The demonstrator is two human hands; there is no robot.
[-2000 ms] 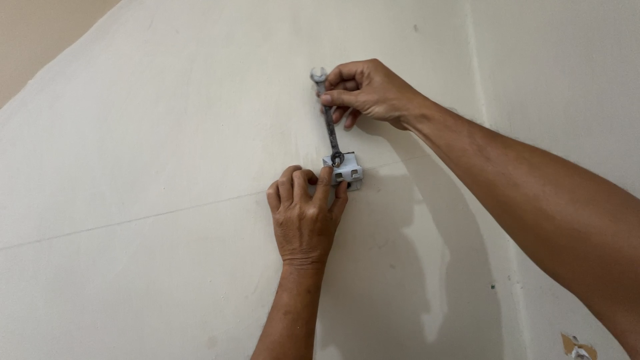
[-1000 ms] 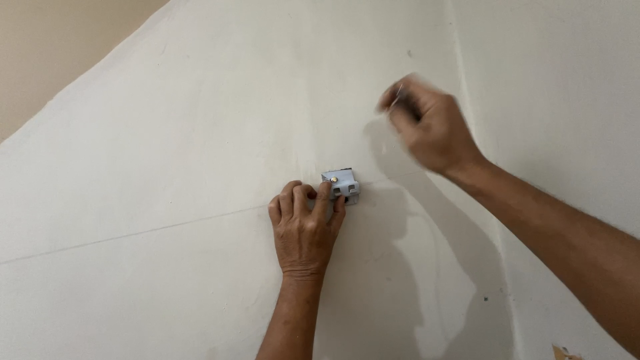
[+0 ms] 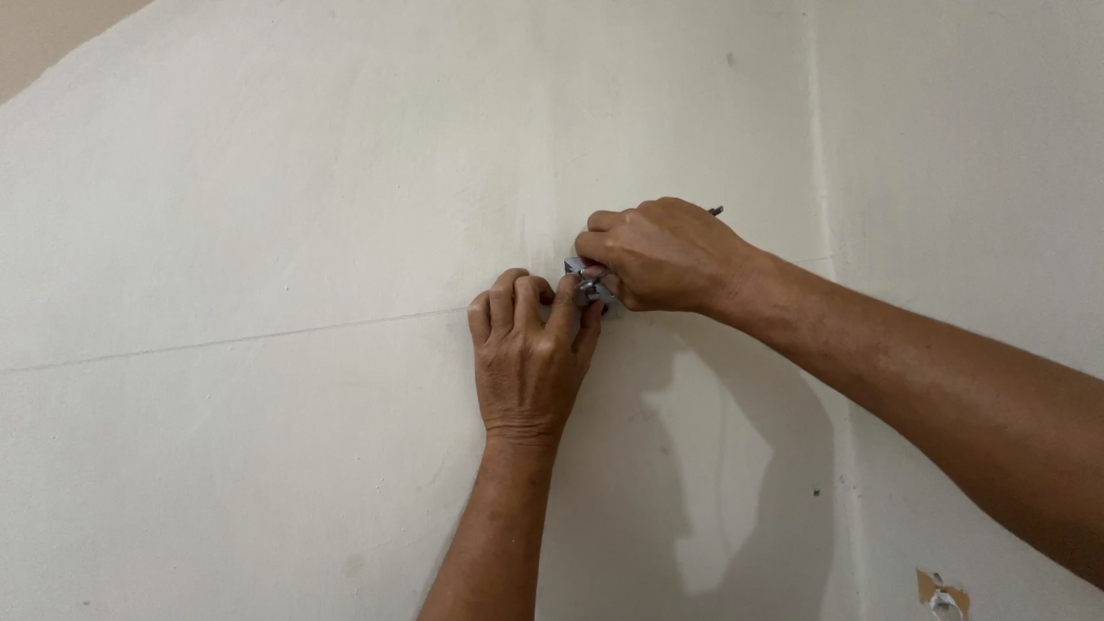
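A small metal bracket sits against the painted wall on a thin pencil line, mostly covered by my fingers. My left hand holds it from the lower left, with thumb and index finger at its edges. Over its upper right side is my right hand, fingers curled around a metal wrench whose dark end sticks out behind the knuckles. The wrench's other end is near the bracket's front, where my fingertips hide the bolt.
The pencil line runs across the wall to the left. A wall corner rises at the right. Low at the right, a broken hole shows brown material. Shadows of my arms fall below the hands.
My right hand swung away from the bracket, then came back down to it with the wrench. Two seconds ago the wrench stood upright above the bracket. My left hand has stayed at the bracket.
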